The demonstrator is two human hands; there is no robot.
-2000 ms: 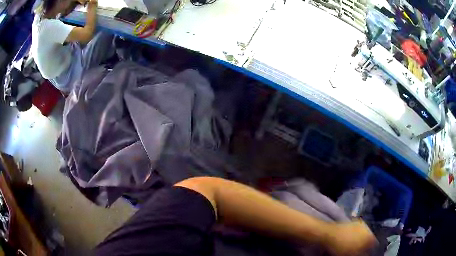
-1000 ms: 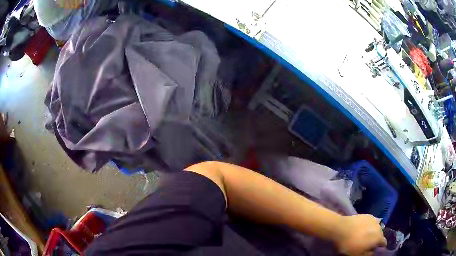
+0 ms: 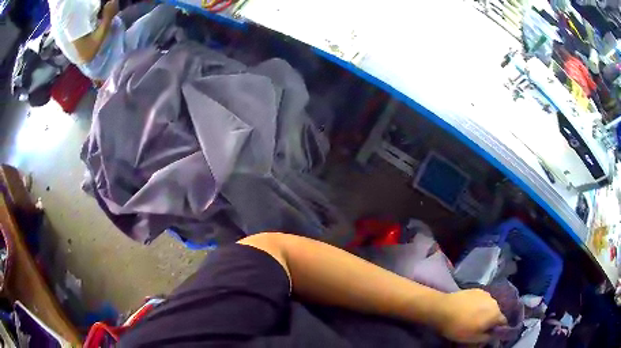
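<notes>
My left hand point(image 3: 474, 316) is at the lower right, at the end of my bare forearm. Its fingers are curled on a grey-purple garment piece point(image 3: 508, 304), which bunches beside the hand near the basket. The finger ends and much of the cloth are hidden. More pale grey-purple cloth point(image 3: 425, 262) lies behind my forearm. My right hand is out of the picture. A large garment pile point(image 3: 184, 136) of the same cloth stands low at the left.
A blue plastic basket point(image 3: 545, 262) with pale scraps point(image 3: 479, 264) is beyond my hand. The white table point(image 3: 408, 47) has a blue front edge; a sewing machine point(image 3: 579, 153) stands on it at right. Another person point(image 3: 85, 34) is at upper left. A red item point(image 3: 378, 232) is behind my forearm.
The view has tilted up again, so the pile and table sit lower than a second ago. My left hand has shifted a little left and stays closed at the cloth by the basket.
</notes>
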